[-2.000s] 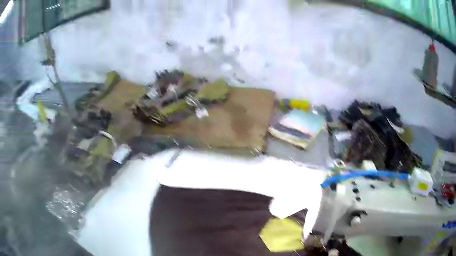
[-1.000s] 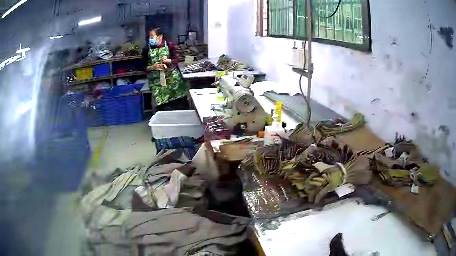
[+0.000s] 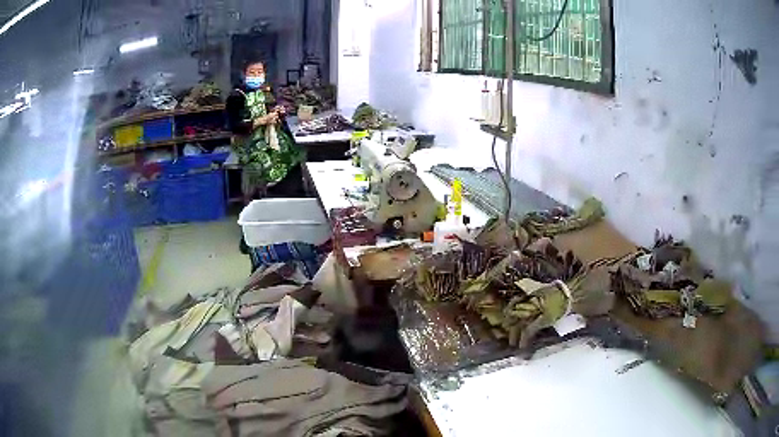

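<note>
Neither of my hands is in the picture. Nearest in front of me, a garment pile (image 3: 273,397) of taupe and beige cloth lies low at the left, beside the table. The white machine table (image 3: 572,397) shows at the bottom right. Tied bundles of olive and brown cut pieces (image 3: 530,299) with a white tag lie on clear plastic at its left end. Another tied bundle (image 3: 662,286) with white tags lies behind them on a brown cardboard sheet (image 3: 726,346).
Another sewing machine (image 3: 397,183) stands on the table beyond, with a white bottle (image 3: 450,232) near it. A white tub (image 3: 284,224) stands left of that table. A masked person (image 3: 269,136) in a green apron is at the back, beside blue crates (image 3: 184,192).
The view has shifted slightly, so the scene sits a little further left. The small dark shape at the bottom edge is out of view. The person at the back has turned and appears lower.
</note>
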